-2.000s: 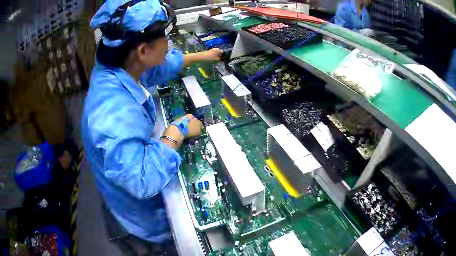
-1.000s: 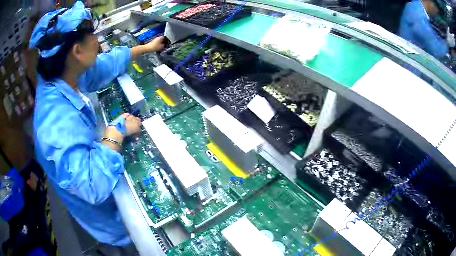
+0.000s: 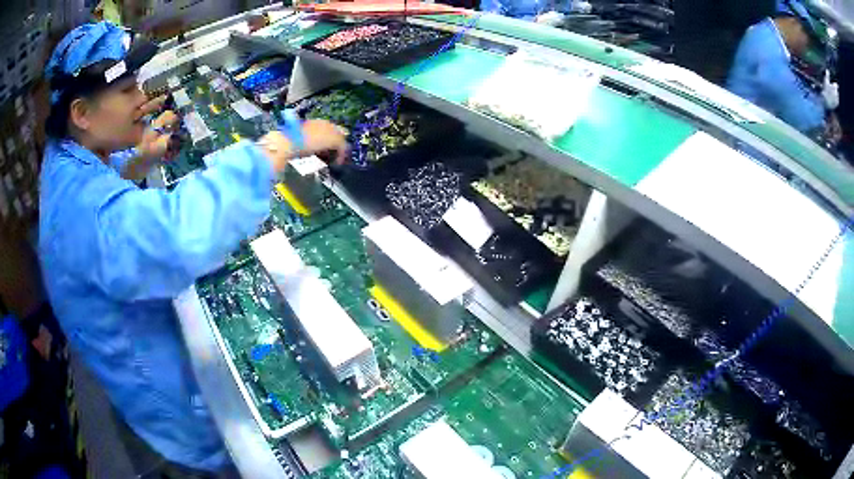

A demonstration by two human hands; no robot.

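Neither of my hands shows in the head view. Large green circuit boards (image 3: 510, 398) lie edge to edge on the line in front of me, the nearest cut off by the bottom edge. A long white-topped heatsink (image 3: 314, 304) stands along the middle of one board. A taller finned heatsink (image 3: 417, 273) stands at its rear, with a yellow strip (image 3: 409, 319) at its base. Tops of two more heatsinks show at the bottom edge, one at the centre (image 3: 449, 454) and one further right (image 3: 646, 440).
A person in a blue smock (image 3: 140, 224) stands at the left, one arm over the line. Black bins of loose parts (image 3: 599, 344) sit behind the boards, under a green-topped shelf (image 3: 618, 140). A coiled blue cord (image 3: 721, 365) crosses the right side. Another person (image 3: 773, 70) is at upper right.
The view has swung right since the first frame. The person at the left has turned, with one arm now reaching across to the bins and the other hand further back.
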